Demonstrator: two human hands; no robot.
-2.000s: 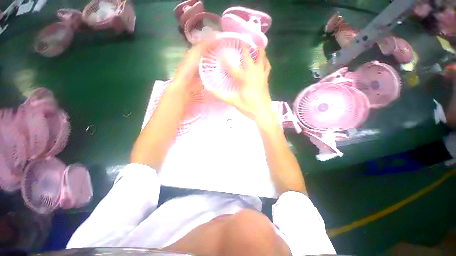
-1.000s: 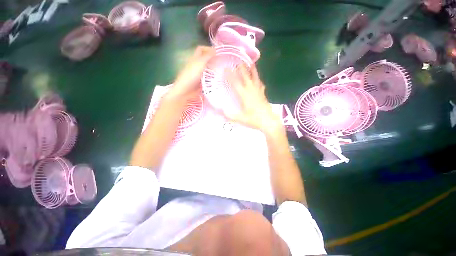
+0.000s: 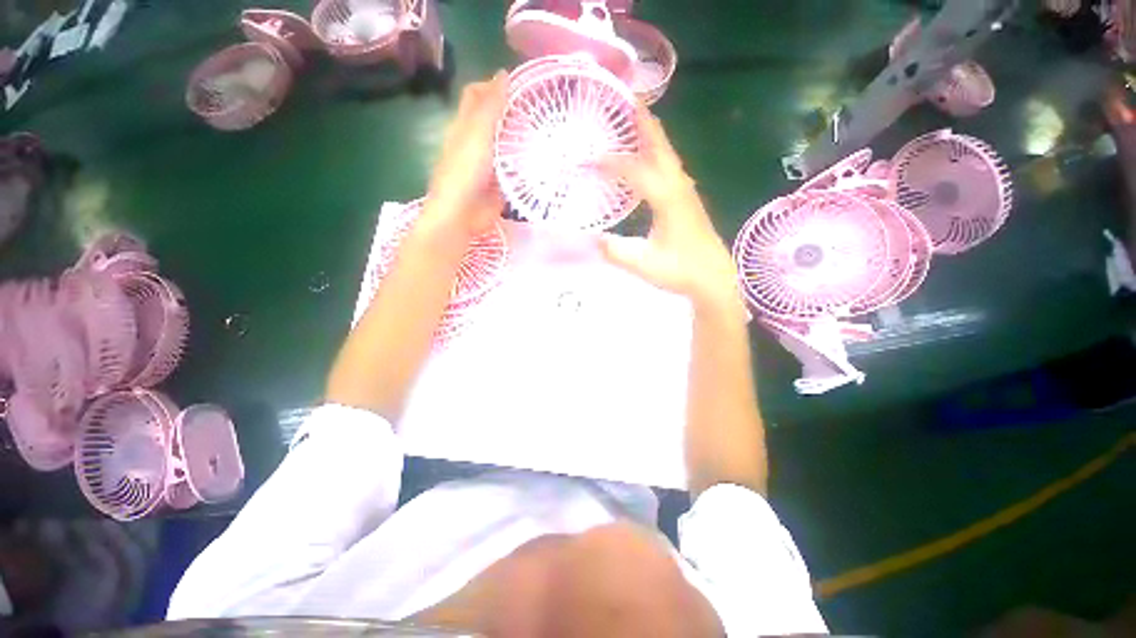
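A pink fan head with a ribbed round cage (image 3: 569, 143) is held up beyond the far edge of the white sheet (image 3: 548, 399), its ribs towards me. My left hand (image 3: 473, 156) grips its left rim. My right hand (image 3: 667, 218) is at its right side, fingers on the rim and ribs, thumb spread below. A loose pink front grille (image 3: 473, 268) lies on the sheet's left part, partly hidden by my left forearm. The back of the held fan is hidden.
Overlapping pink clip fans (image 3: 810, 256) lie right of the sheet, with more at the far left (image 3: 125, 455). Other fans lie at the back left (image 3: 239, 87) and behind the held one (image 3: 567, 28). A grey metal bar (image 3: 891, 94) slants at the back right.
The held fan's ribbed face has turned more squarely towards me and moved slightly away. My right hand has shifted from across its face to its right side, thumb spread.
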